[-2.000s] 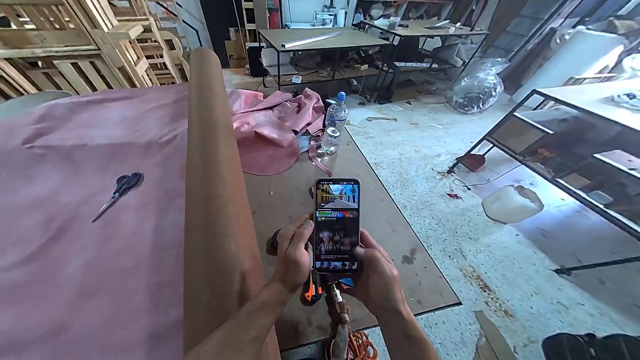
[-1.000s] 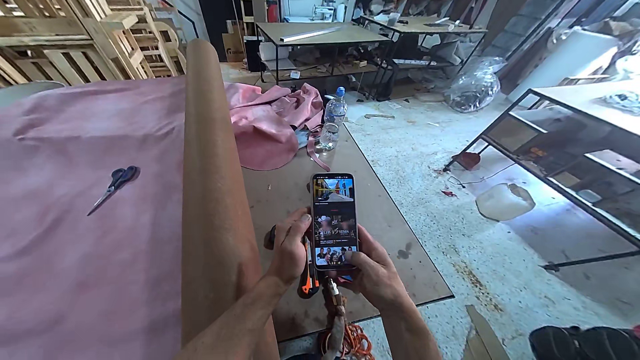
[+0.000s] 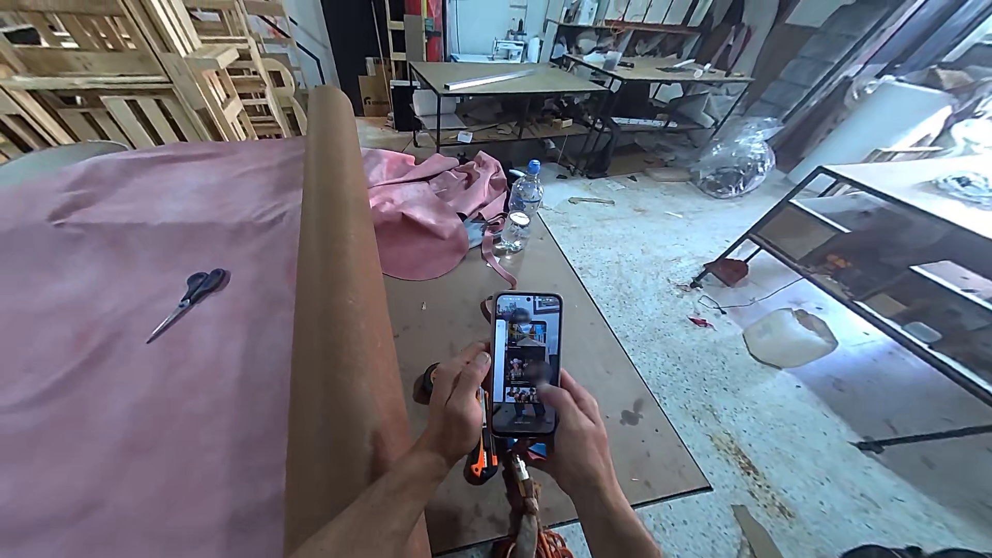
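A smartphone point(image 3: 527, 364) with a lit screen is held upright between both hands above the table. My left hand point(image 3: 461, 395) grips its left edge. My right hand point(image 3: 577, 426) holds its lower right side, with the thumb over the screen. Beneath the phone, partly hidden, lies an orange and black utility knife point(image 3: 482, 453), near an air hose fitting point(image 3: 523, 477). To the left, a brown cardboard-like roll point(image 3: 337, 310) lies along pink leather point(image 3: 139, 418), on which dark-handled scissors point(image 3: 188, 302) rest.
A clear plastic bottle point(image 3: 527, 190) and a glass jar point(image 3: 514, 232) stand by crumpled pink leather point(image 3: 422, 225) at the table's far end. A metal-framed table point(image 3: 914, 194) is at the right. A cut plastic container point(image 3: 789, 339) lies on the floor. Wooden frames point(image 3: 147, 70) are stacked at back left.
The picture on the phone's screen has changed, and the view shown there now looks shrunken over a background. Both hands keep their hold on the phone.
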